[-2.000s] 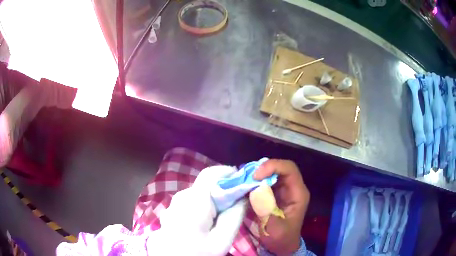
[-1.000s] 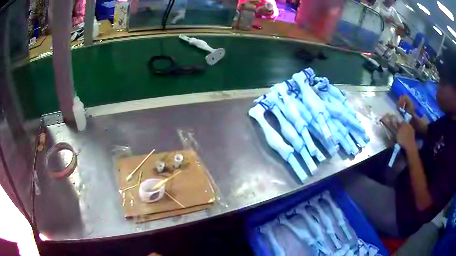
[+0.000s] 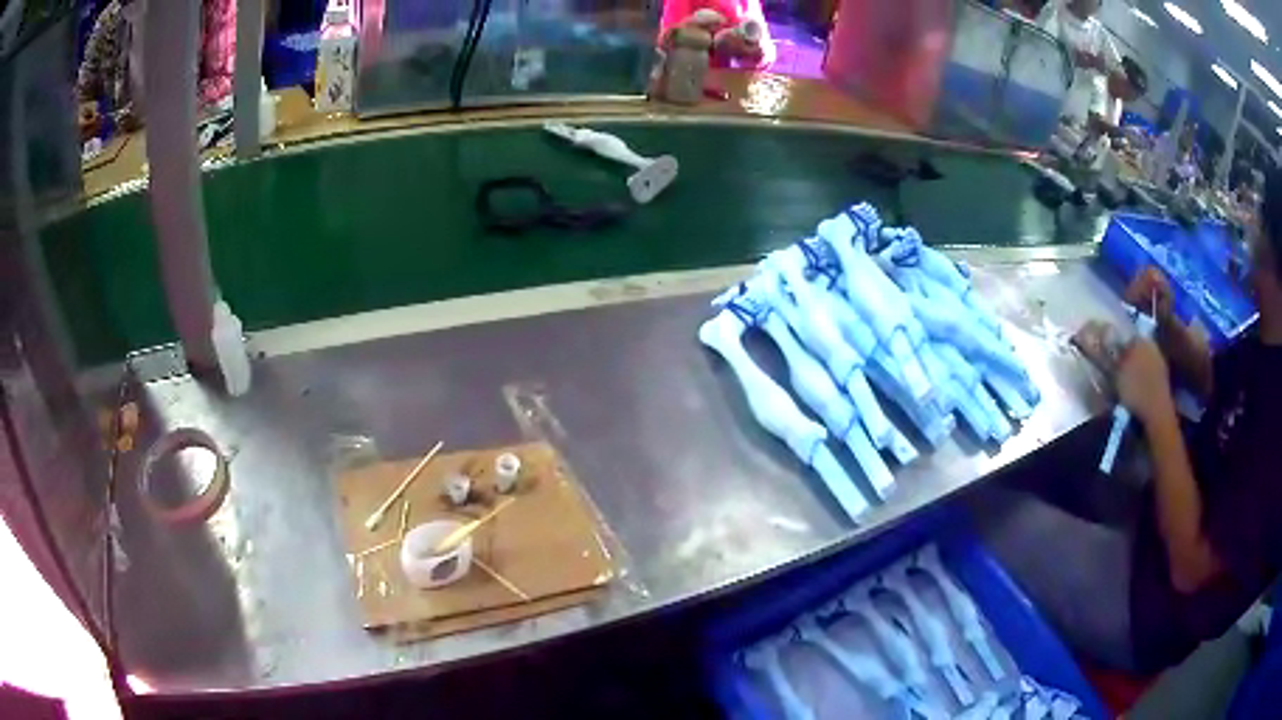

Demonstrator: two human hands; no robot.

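Neither of my hands shows in the frame. Nearest in front of me on the grey metal bench lies a brown cardboard pad in clear plastic. A white cup stands on it with a stick across its top. Two small pale caps stand behind the cup, and a cotton swab and other thin sticks lie beside it. Many light-blue moulded parts with dark-blue detail are piled on the bench to the right.
A deep blue crate below the bench edge holds more parts. A tape roll and white bottle are at left. The green belt carries a white part and black coil. A person works at right.
The view has swung from my lap to the bench and belt, and both my hands have left it. The blue part they held is out of view. The belt's white part and coil have shifted right.
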